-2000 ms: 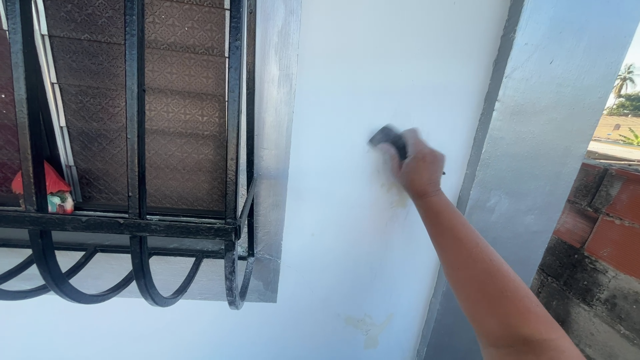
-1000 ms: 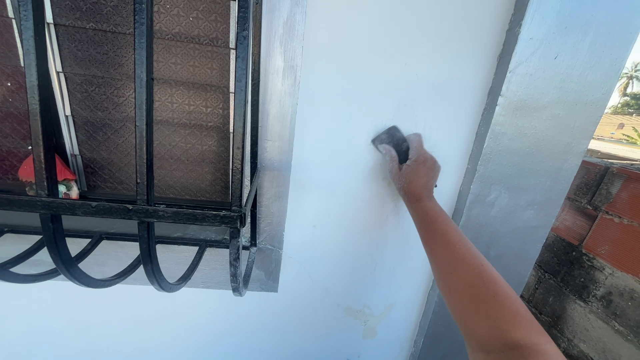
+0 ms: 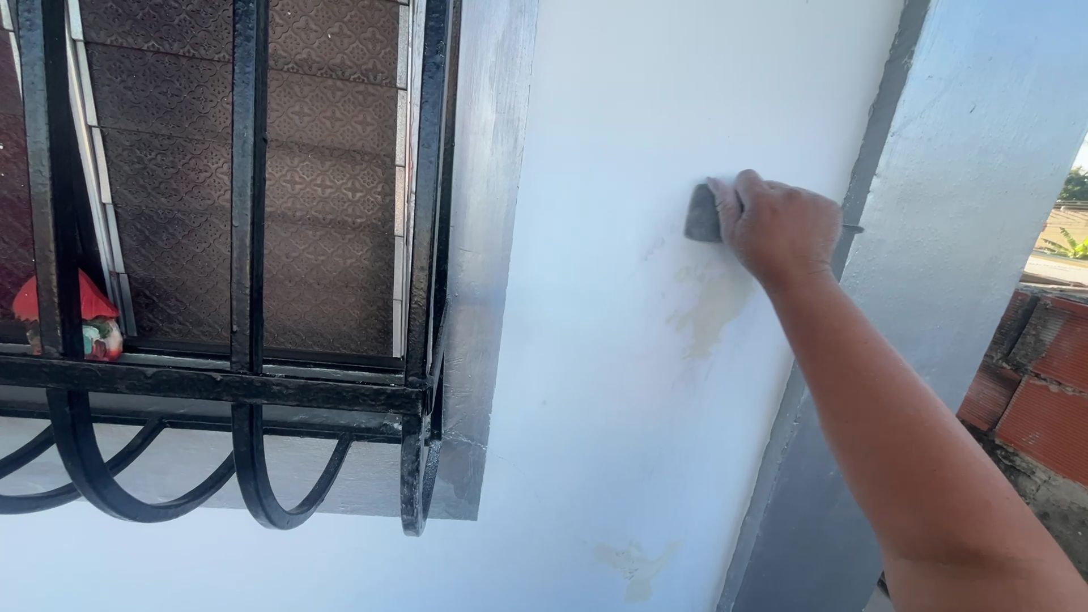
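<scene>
My right hand [image 3: 778,225] reaches in from the lower right and grips a small dark grey block [image 3: 703,214], which looks like a sanding block or folded sandpaper. The block rests against the white painted wall [image 3: 595,323]. Just below the hand, the wall bears a beige patch [image 3: 710,310] of uneven outline. A second, fainter beige patch [image 3: 636,568] shows near the bottom of the view. Something thin and dark sticks out past the wrist side of my hand; what it is cannot be told. My left hand is not in view.
Black metal window bars [image 3: 249,187] with curved lower ends jut out at the left, before brown patterned louvre panes [image 3: 331,212]. A red-topped figurine [image 3: 100,319] sits behind them. A silver-grey pillar [image 3: 943,212] stands at the right, with a brick wall [image 3: 1041,416] beyond it.
My right hand has stayed on the same part of the wall with the block in it. The hand and block have turned, and more of the beige patch below shows.
</scene>
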